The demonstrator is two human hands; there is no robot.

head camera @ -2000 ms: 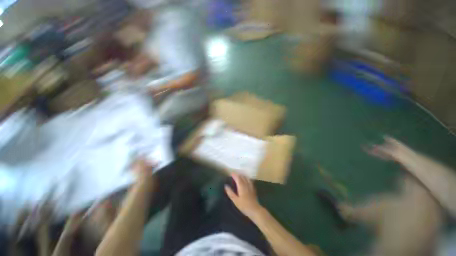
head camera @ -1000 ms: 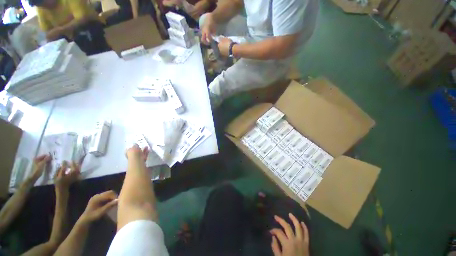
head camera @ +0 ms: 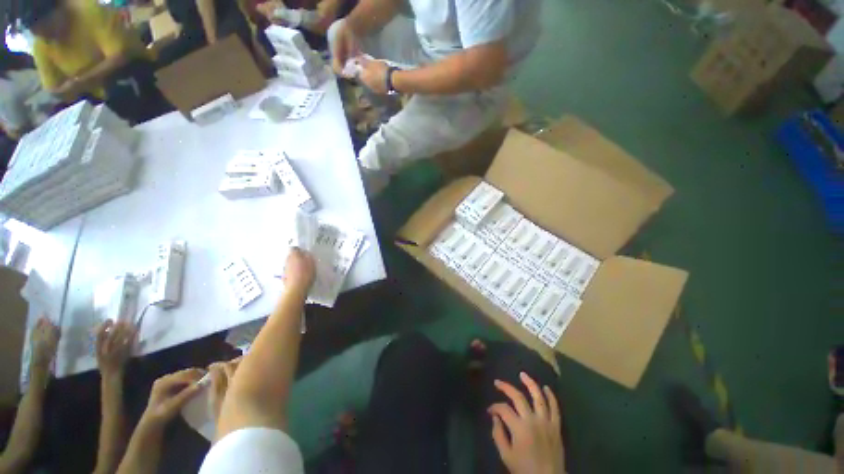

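Observation:
My left hand (head camera: 298, 270) reaches over the near right corner of the white table (head camera: 208, 213). Its fingers touch the lower end of a narrow white piece (head camera: 304, 230), on or beside fanned printed leaflets (head camera: 335, 259); whether they grip it cannot be told. A single printed leaflet (head camera: 242, 282) lies left of this hand. My right hand (head camera: 532, 421) is empty, fingers spread, over my right thigh. The open brown shipping carton (head camera: 639, 319) stands on the floor ahead of my knees. It holds rows of small white boxes (head camera: 518, 273), one box sitting higher at the left corner (head camera: 478, 204).
Neighbours' hands (head camera: 116, 343) work at the near left table edge. A seated person (head camera: 463, 65) is beyond the table's right edge. More small boxes (head camera: 250, 174) and a tall white stack (head camera: 69, 167) stand on the table. A brown carton (head camera: 759, 56) and blue crate (head camera: 819, 153) are at right.
My left hand has moved right, from the single leaflet to the white piece by the fanned leaflets. My right hand stays spread over my thigh. The view has shifted slightly.

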